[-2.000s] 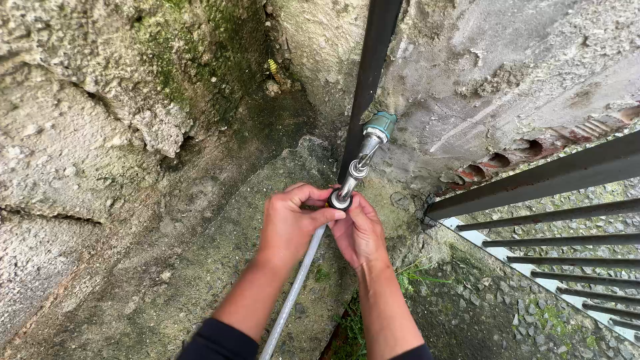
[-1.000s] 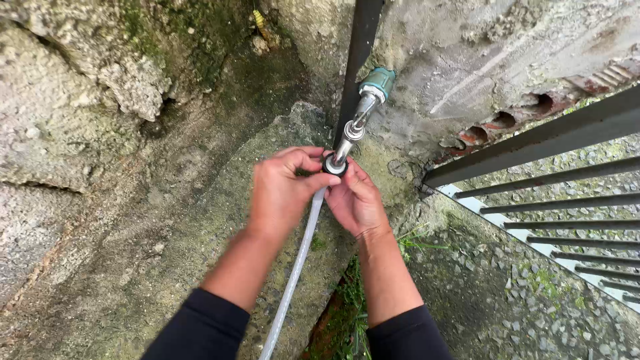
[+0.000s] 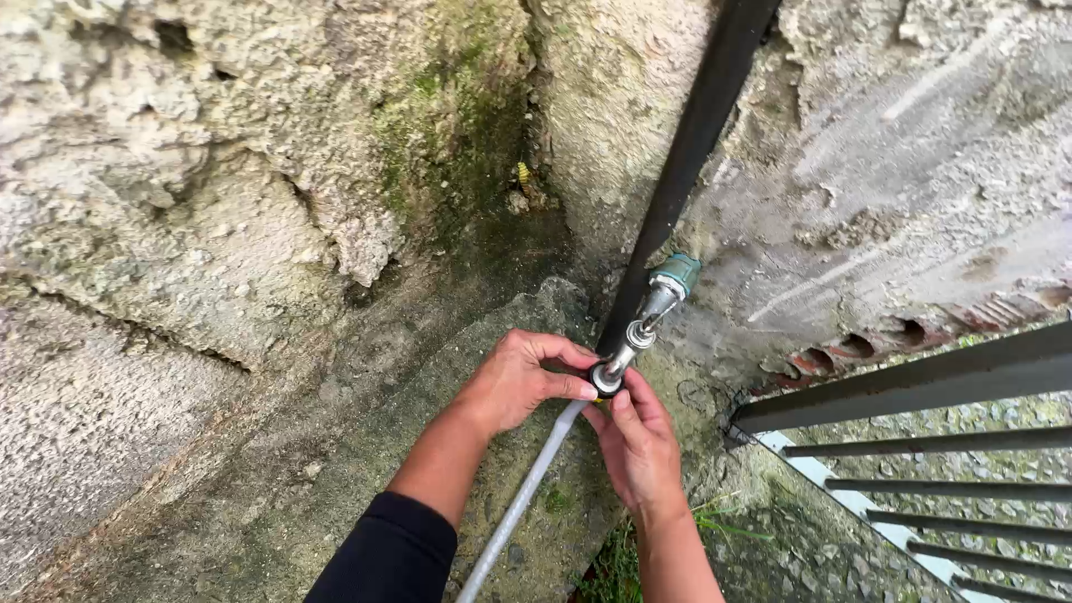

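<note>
A metal water tap (image 3: 640,335) comes out of a green pipe fitting (image 3: 675,275) in the wall. Around its spout end sits a black hose connector (image 3: 606,380). My left hand (image 3: 526,381) pinches the connector from the left between thumb and fingers. My right hand (image 3: 641,440) grips it from the right and below, its thumb near the rim. A grey hose (image 3: 528,502) runs from beneath the connector down to the lower edge of the view. A bit of yellow shows under the black ring. The hose's joint with the connector is partly hidden by my fingers.
A dark metal post (image 3: 691,159) stands close behind the tap. Rough, mossy wall (image 3: 452,126) rises at the left and back. A barred metal gate (image 3: 921,385) is at the right, with broken hollow brick (image 3: 812,362) above it. Grass (image 3: 615,561) grows below my right hand.
Both hands stay at the connector under the tap, with only small finger shifts. The view has moved somewhat.
</note>
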